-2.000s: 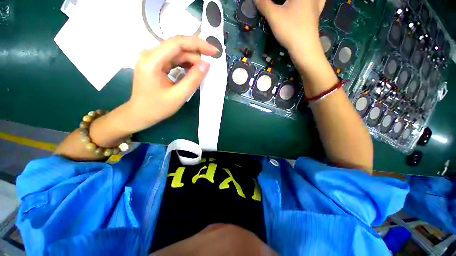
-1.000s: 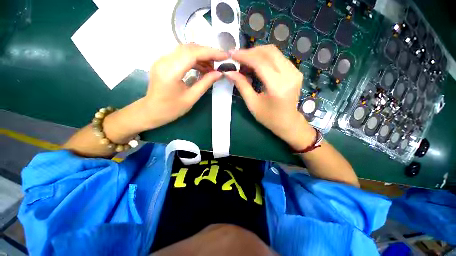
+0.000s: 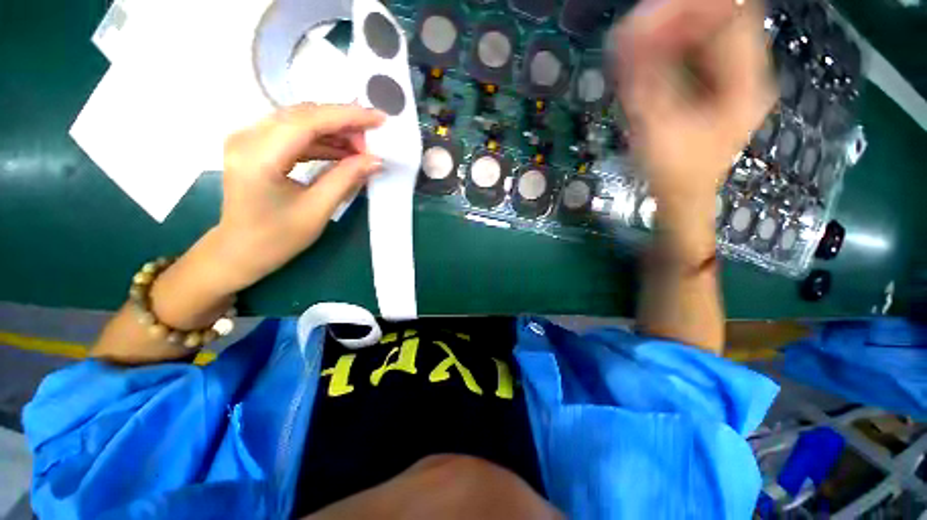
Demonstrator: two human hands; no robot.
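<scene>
My left hand (image 3: 290, 183) pinches the edge of the white release liner strip (image 3: 394, 234) just below two dark adhesive pads (image 3: 385, 94). The lower part of the strip is bare and its end curls at my shirt. My right hand (image 3: 696, 86) is raised over the trays and blurred; whether it holds a pad cannot be told. The near blister tray (image 3: 488, 215) holds dark modules (image 3: 495, 49), many with a lighter disc in the centre. Flex cables with orange spots show between the rows.
The sticker roll (image 3: 280, 51) and white sticker sheets (image 3: 152, 132) lie at the left. A second blister tray (image 3: 788, 266) crowded with modules is at the right. Two small black round objects (image 3: 816, 284) sit beside it, near the bench edge.
My hands were together at the strip one second ago. My right hand has moved right over the trays. A pad that was between my fingers no longer shows on the strip.
</scene>
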